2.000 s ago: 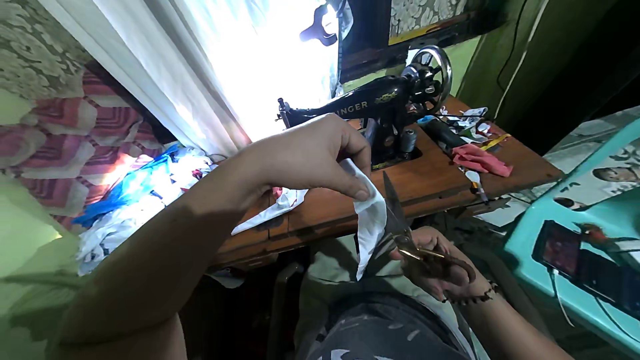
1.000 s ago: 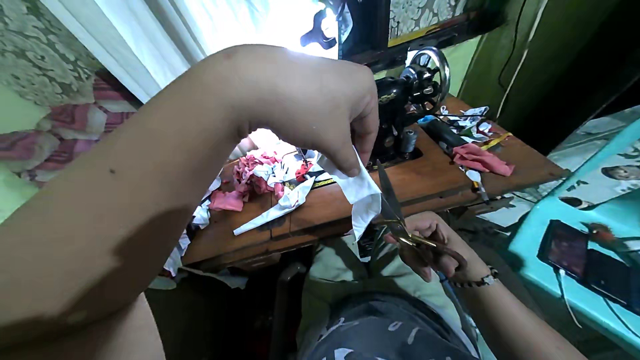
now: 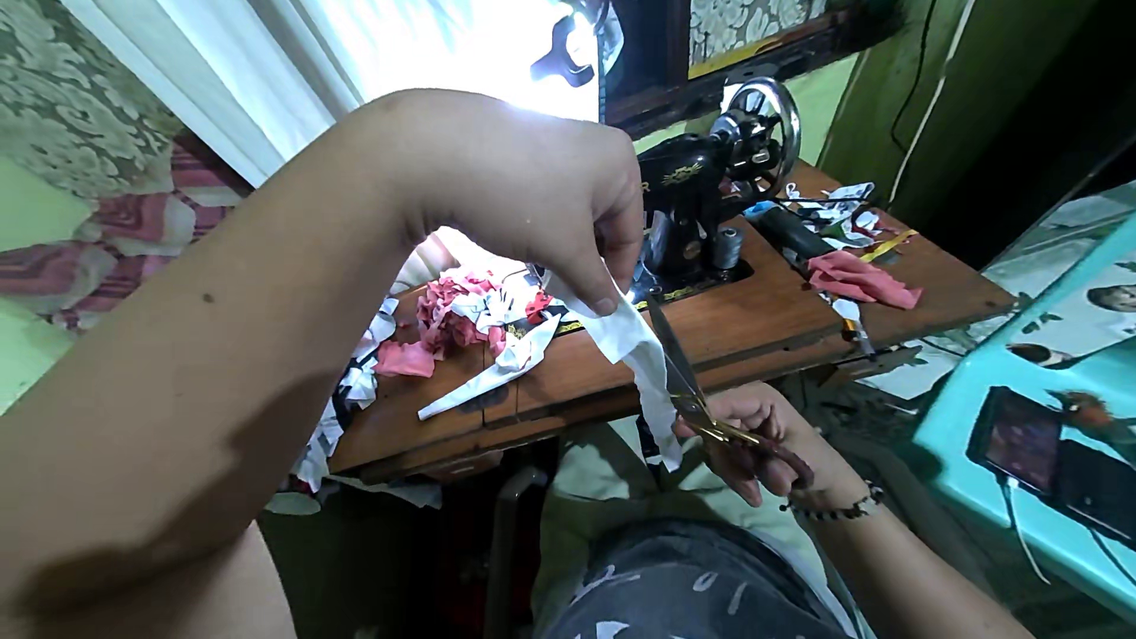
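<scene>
My left hand [image 3: 568, 200] is raised over the sewing table, pinching the upper end of a white fabric strip [image 3: 652, 377] that hangs down in front of the table's edge. In my right hand [image 3: 763, 439] is a pair of scissors [image 3: 682, 373] with gold-coloured metal near the handles. Their blades point up, close against the right side of the strip; whether they touch it I cannot tell. Behind my left hand stands a black Singer sewing machine [image 3: 688, 191], partly hidden. Another white fabric piece [image 3: 497, 368] lies on the wooden table [image 3: 754, 319].
Pink and white fabric scraps [image 3: 461, 311] are heaped on the table's left part. A thread spool [image 3: 728, 248], a pink cloth [image 3: 863, 279] and more scraps are at the right. A turquoise plastic chair [image 3: 958, 444] at far right holds two dark phones [image 3: 1021, 439].
My left forearm has swung upward since the earliest frame, uncovering the pink scraps on the table. The left hand still holds the white strip, and the scissors remain in my right hand.
</scene>
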